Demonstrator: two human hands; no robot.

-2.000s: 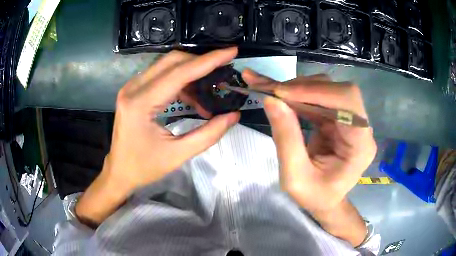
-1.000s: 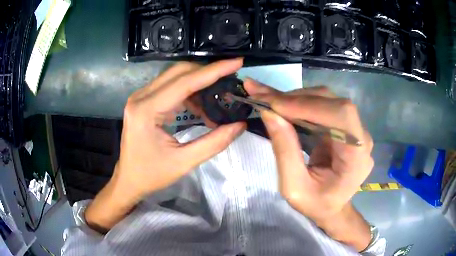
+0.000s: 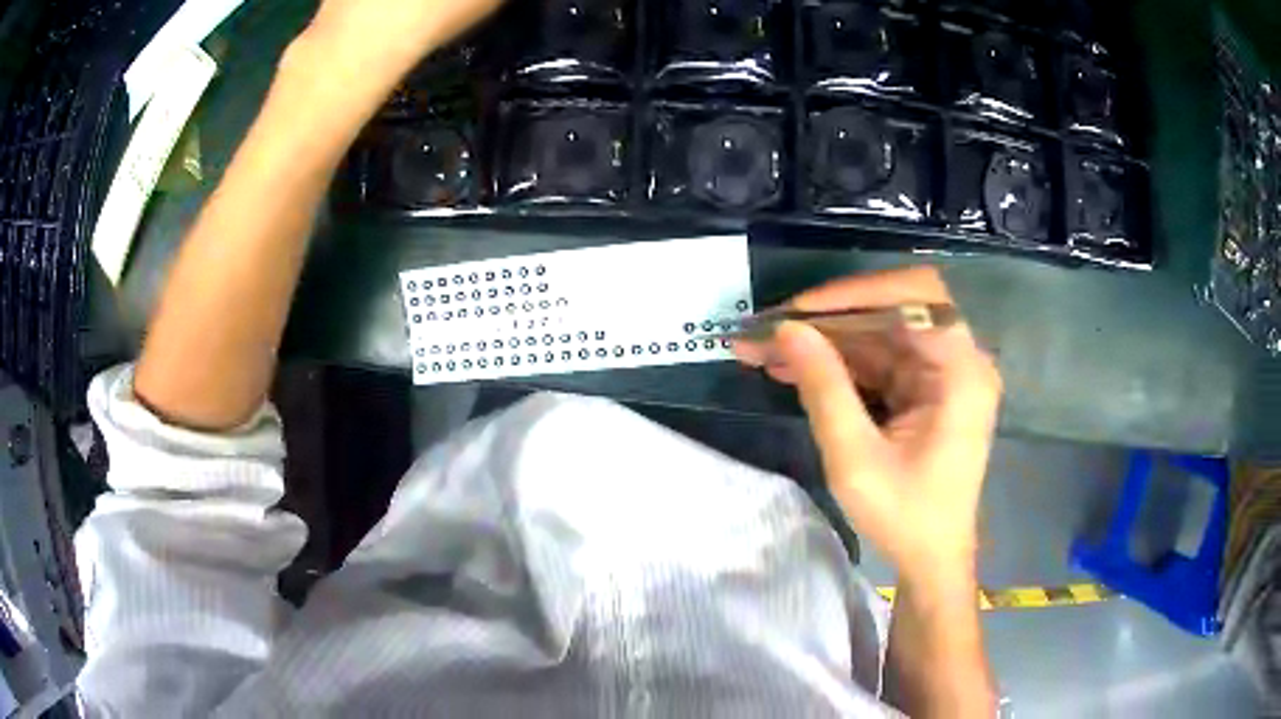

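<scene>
The sticker backing sheet lies flat near the bench edge, with rows of small dark rings and bare areas. My right hand holds the tweezers like a pen, their tips at the sheet's right end; I cannot tell if a ring is between them. My left hand reaches over the left part of the black blister tray and is cut off by the top edge; its fingers and anything in them are out of the picture. Round black housings sit in the tray pockets.
A second black tray stands at far left, beside pale paper strips. A clear, glittering tray or bag lies at far right. Below the bench at right are a blue plastic frame and yellow-black floor tape.
My left hand has moved up and away over the tray, and the round black housing it held is out of view. My right hand and tweezers have moved to the backing sheet, now uncovered.
</scene>
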